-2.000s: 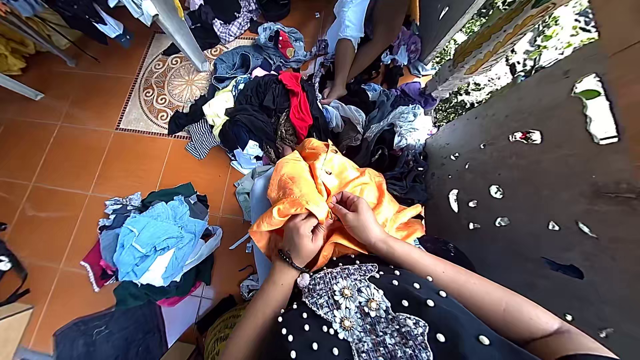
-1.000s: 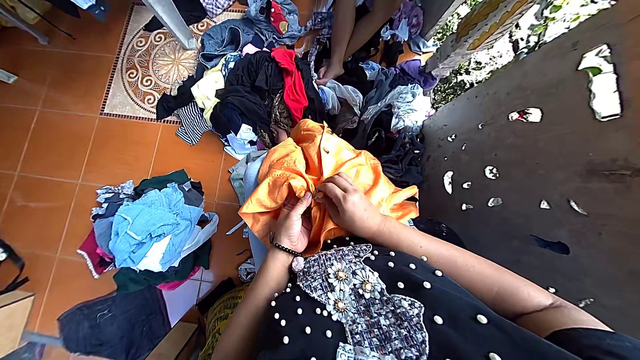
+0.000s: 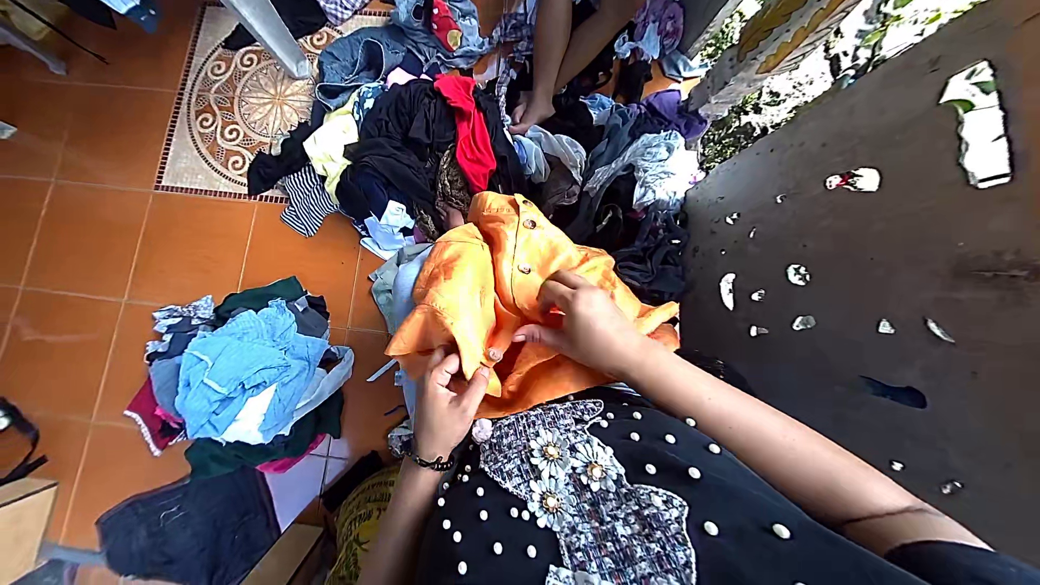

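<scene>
An orange button-up garment [image 3: 520, 309] lies spread over my lap, with several dark buttons showing down its placket. My left hand [image 3: 449, 402], wearing a dark beaded bracelet, pinches its lower front edge between thumb and fingers, close to a small button. At the garment's middle is my right hand [image 3: 589, 321], thumb and fingers apart, with the fingertips touching the cloth; whether they grip a fold is hard to tell.
A large heap of mixed clothes [image 3: 398, 138] lies ahead, where another person's hands [image 3: 532, 110] reach in. A smaller clothes pile [image 3: 244, 374] sits on orange tiles at left. A dark panel with holes [image 3: 861, 284] stands at right. A pale leg [image 3: 268, 36] rests near the patterned floor inlay.
My hands were close together at the garment's buttons; now they are farther apart, the left lower on the edge and the right with its fingers spread. More of the button placket shows.
</scene>
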